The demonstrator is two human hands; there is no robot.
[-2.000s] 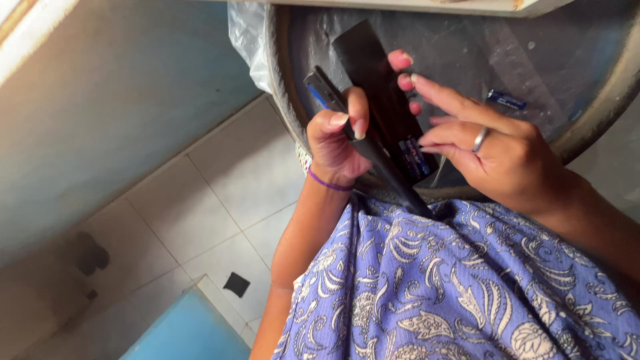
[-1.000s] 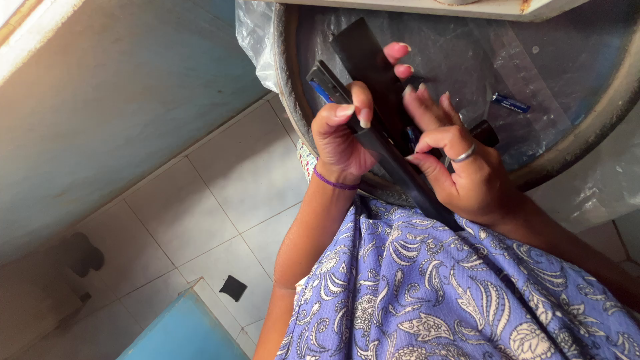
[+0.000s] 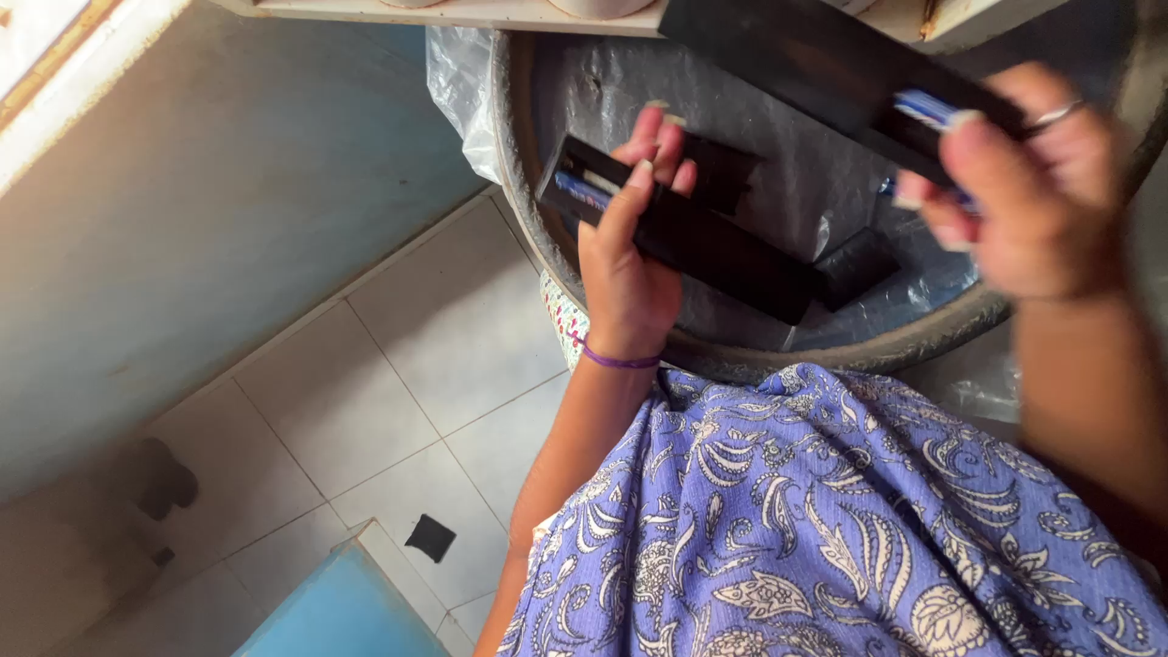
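My left hand (image 3: pixel 634 246), with a purple band at the wrist, grips a black rectangular strip (image 3: pixel 730 255) that has a blue-marked piece (image 3: pixel 582 190) near its upper left end. At the upper right, my right hand (image 3: pixel 1022 182), wearing a ring and blurred, holds a longer black strip (image 3: pixel 839 73); a blue-and-white piece (image 3: pixel 926 109) lies on it by the thumb. Another blue item, partly hidden, shows just left of the right fingers. A short black piece (image 3: pixel 858 266) lies in the round basin beside the lower end of the left strip.
The dark round basin (image 3: pixel 520 182) is lined with clear plastic (image 3: pixel 461 100) that hangs over its left side. A white ledge (image 3: pixel 456 11) runs above. Patterned blue cloth (image 3: pixel 821 529) covers the lap. On the tiled floor (image 3: pixel 338 383) lies a black scrap (image 3: pixel 431 538) near a blue block (image 3: pixel 351 611).
My right hand has moved up and to the right and now holds a long black strip. The strip in my left hand is turned, so its flat face shows.
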